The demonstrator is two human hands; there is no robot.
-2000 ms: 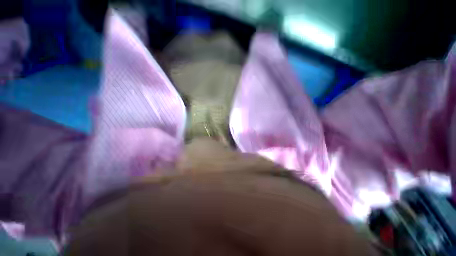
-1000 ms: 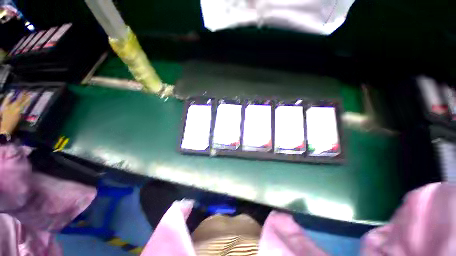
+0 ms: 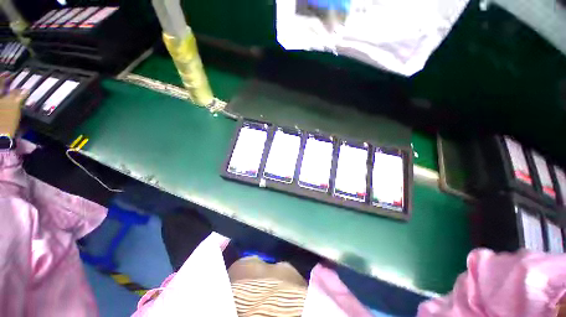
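Note:
A long black phone tray (image 3: 316,196) lies at a slant on the green bench in front of me. It holds several smartphones side by side, one per slot. Each phone (image 3: 315,162) shows an almost blank white screen with small red, blue or green marks at its lower end. A small pale tab (image 3: 262,183) sits on the tray's near edge. No hand touches this tray. My left hand and my right hand are not in view.
Another person's hand (image 3: 11,111) is at a phone tray (image 3: 59,93) on the left. More trays are stacked behind it, and others stand at the right (image 3: 524,179). A yellow-wrapped tube (image 3: 189,68) reaches the bench. A white sheet-like thing (image 3: 372,34) shows at the top.
At first the view showed my lap and smock, blurred. It then came up to the bench and has since tilted, so the tray appears more slanted. The phones stay in their slots.

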